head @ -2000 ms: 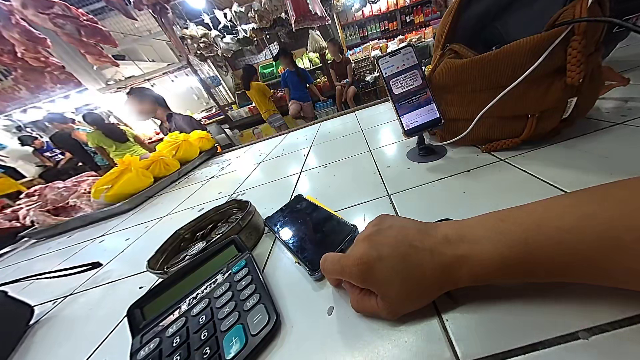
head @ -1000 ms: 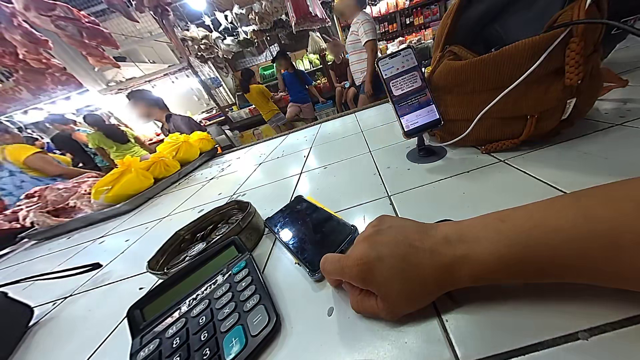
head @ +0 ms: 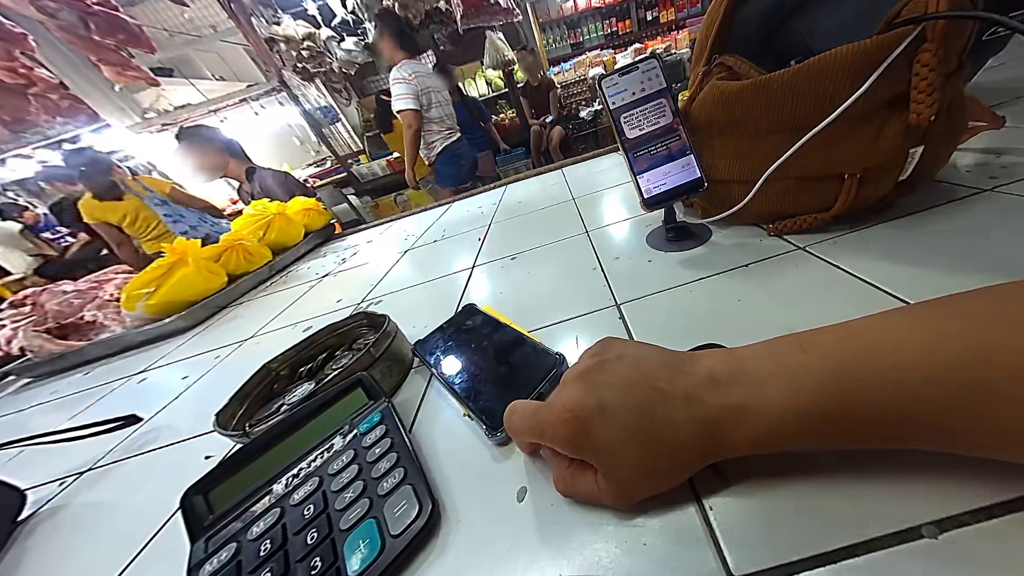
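Observation:
My right hand (head: 616, 424) rests on the white tiled counter (head: 528, 280), its fingers curled at the near right corner of a dark smartphone (head: 488, 364) lying flat; whether anything is inside the curl is hidden. Left of that phone is a round metal tin (head: 320, 368) holding coins. A black desk calculator (head: 312, 488) lies in front of the tin, overlapping its edge in view. Farther back, a second smartphone (head: 652, 136) with a lit screen stands upright on a round-based holder (head: 678, 235). My left hand is not in view.
A brown corduroy bag (head: 808, 128) with a white cable across it stands at the right back. On the left, a metal tray (head: 184, 324) bears raw meat (head: 72, 308) and yellow plastic bags (head: 180, 280). A black strap (head: 72, 432) lies at the left. Several people are beyond the counter.
A person in a striped shirt has moved left across the background. A person in yellow, not seen in the oldest frame, is now behind the meat tray. My right hand has stayed still.

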